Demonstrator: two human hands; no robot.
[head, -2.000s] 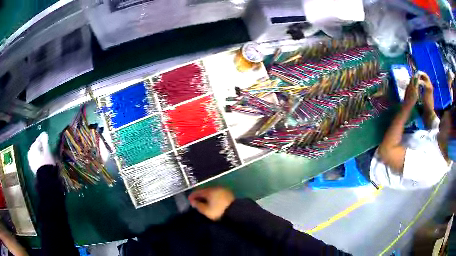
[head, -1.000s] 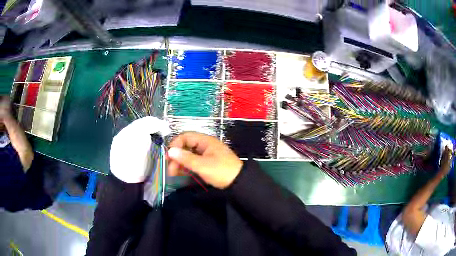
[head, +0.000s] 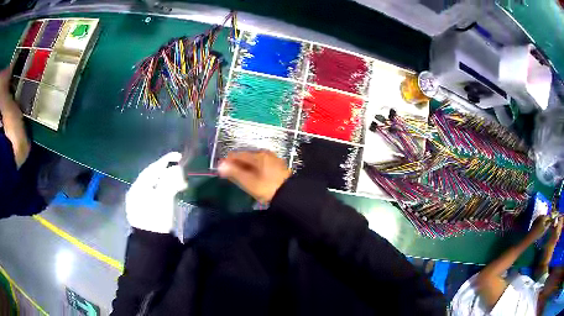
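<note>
My left hand (head: 156,192), in a white glove, is in front of the sorting tray's near left side. Its fingertips are closed together on a small wire bundle, mostly hidden and blurred. My bare right hand (head: 256,174) is just to the right, at the tray's near edge, with fingertips pinched on a thin reddish wire (head: 203,174) that runs across to the left hand. The white sorting tray (head: 213,143) holds blue, dark red, green, red, white and black wires in separate compartments.
A loose harness pile (head: 179,73) lies left of the tray. The harness stack (head: 476,166) lies right, with a round amber container (head: 414,88) and bench machine (head: 473,68) behind. A second tray (head: 60,92) and neighbour's arm are far left. Another person's hands are far right.
My left hand has gone from reaching beside the loose pile to holding a bundle near my right hand. Over the last second the hands have moved slightly apart, with a reddish wire between them. The view has shifted.
</note>
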